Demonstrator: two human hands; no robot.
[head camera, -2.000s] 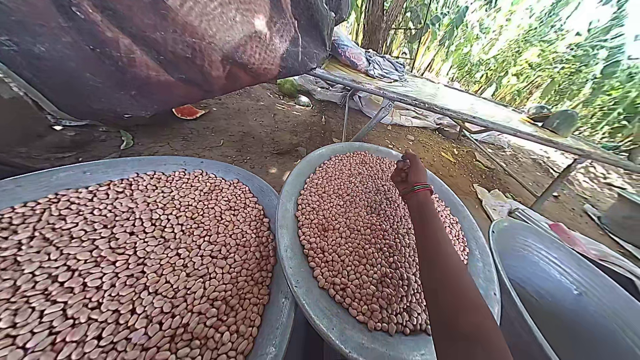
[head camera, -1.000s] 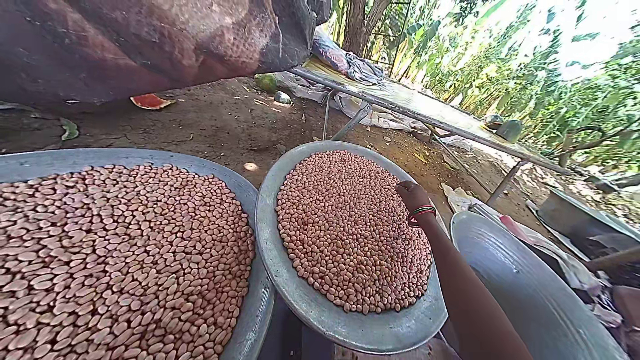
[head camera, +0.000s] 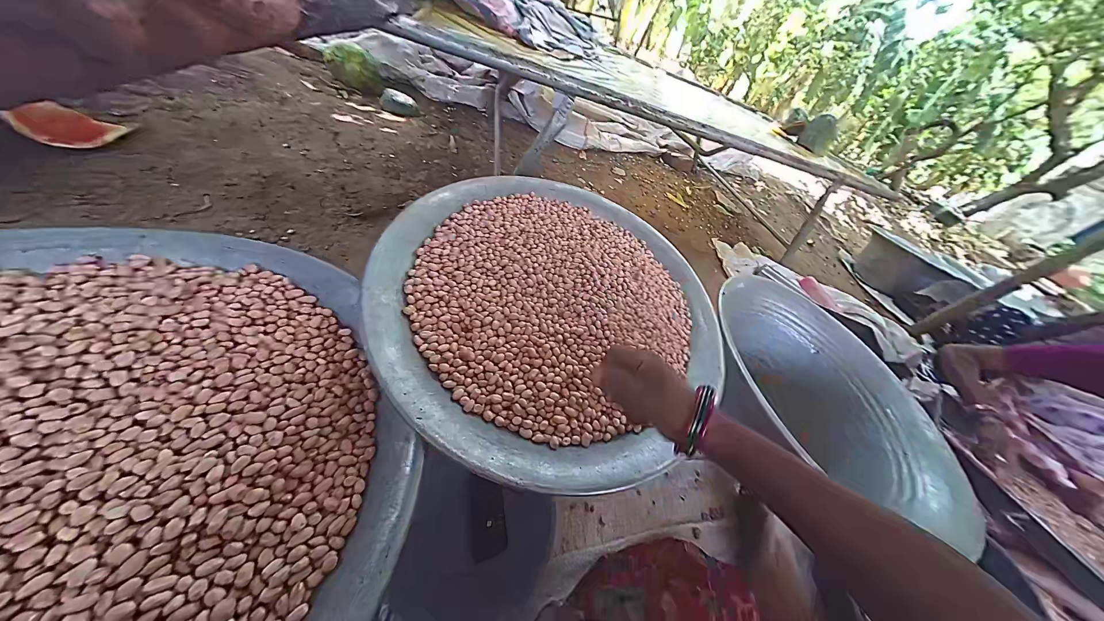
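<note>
My right hand (head camera: 642, 388), with bangles (head camera: 697, 420) on the wrist, is over the lower right part of a round metal tray (head camera: 509, 470). Its fingers are curled and blurred, so whether anything is inside them does not show. Pinkish-brown shelled peanuts (head camera: 535, 302) are heaped on this tray. Left of it, its rim touching or overlapping, a larger metal tray (head camera: 259, 250) carries more peanuts (head camera: 190, 431). At the right stands a wide metal basin (head camera: 828, 388), with no peanuts visible in it. My left hand is out of view.
A raised frame bed (head camera: 655, 95) stands on bare soil behind the trays. A cut watermelon piece (head camera: 65, 125) lies at the left, a green melon (head camera: 354, 69) farther back. Dark cloth hangs at upper left. Another person's arm (head camera: 1052, 366) shows at the right edge, below a metal pot (head camera: 914, 259).
My right hand has moved from the far right side of the middle tray to its near right part. The view has swung right, bringing another person's arm into sight.
</note>
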